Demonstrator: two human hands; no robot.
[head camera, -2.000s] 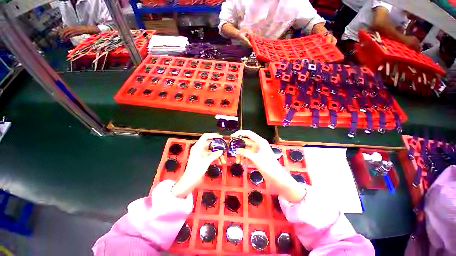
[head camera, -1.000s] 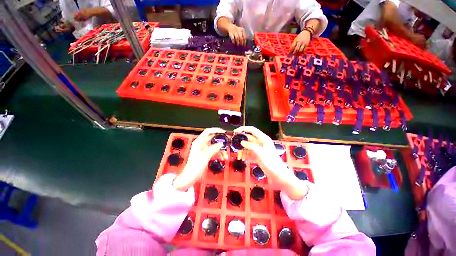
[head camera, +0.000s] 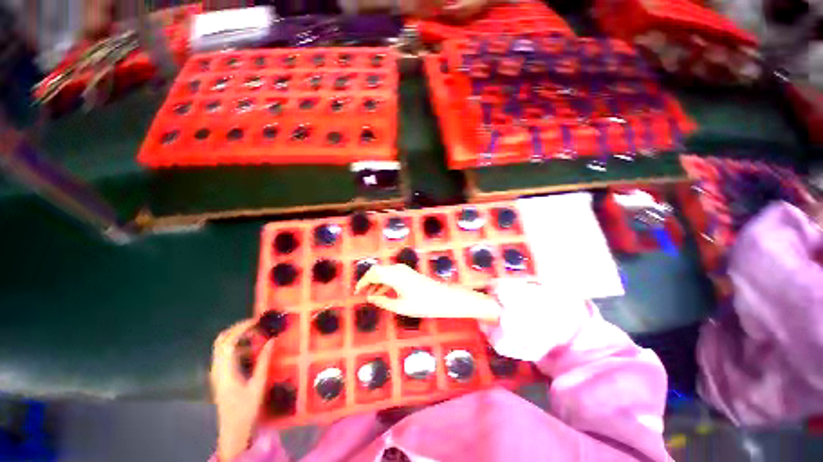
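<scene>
The near red-orange compartment tray (head camera: 302, 341) holds rows of round black watch bodies (head camera: 328, 385) in square pockets; some faces reflect white. My left hand (head camera: 233, 383) is at the tray's left edge, fingers curled around a dark round watch body (head camera: 245, 354), partly hidden and blurred. My right hand (head camera: 404, 291) reaches over the middle of the tray from the right. Its fingers are bent, fingertips beside a watch body in the second row. Blur and the fingers hide whether it grips anything.
Behind are a far left tray (head camera: 271, 155) of watch bodies and a far right tray (head camera: 456, 149) with strapped watches (head camera: 568, 99). A small dark device (head camera: 375, 178) sits at the board edge. Right are white paper (head camera: 568, 244), a small red box (head camera: 623, 227) and a pink sleeve (head camera: 776, 298).
My hands, earlier together holding two watch bodies above the near tray, are apart. The left has moved down to the tray's left edge, the right over its middle. The view has shifted and blurred.
</scene>
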